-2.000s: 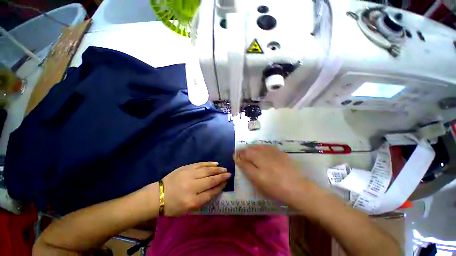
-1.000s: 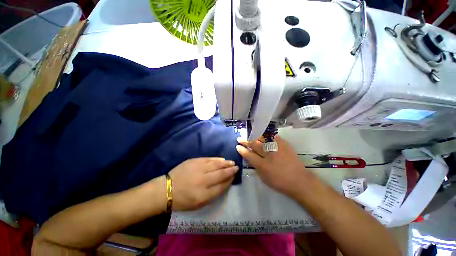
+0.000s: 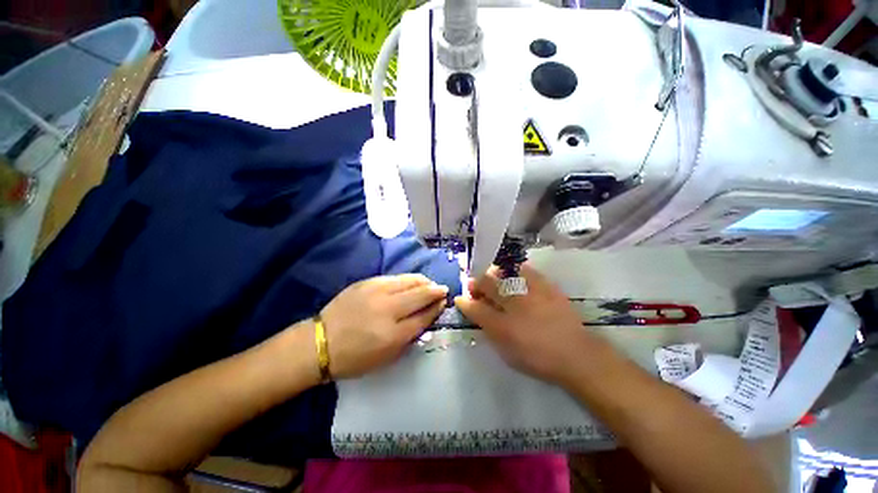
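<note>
The navy garment piece (image 3: pixel 221 231) covers the table left of the machine, its right edge under the head of the white sewing machine (image 3: pixel 597 125). My left hand (image 3: pixel 380 323) lies flat on the cloth near its front edge, fingertips close to the needle area. My right hand (image 3: pixel 525 323) is at the cloth's right edge, just in front of the presser foot, fingertips at the edge; the machine head partly hides them. The lamp lights the cloth at the presser foot (image 3: pixel 462 260).
Red-handled snips (image 3: pixel 659 313) lie on the bed right of my right hand. White care labels (image 3: pixel 751 371) curl at the right by the dark tray. A lime green fan (image 3: pixel 351 38) stands behind the head. A cardboard strip (image 3: pixel 96 144) and pale blue tub (image 3: pixel 72 72) are at left.
The cloth's front right edge has moved away from me toward the presser foot, baring more bed in front. My left hand has moved slightly forward with it. The camera view has also shifted.
</note>
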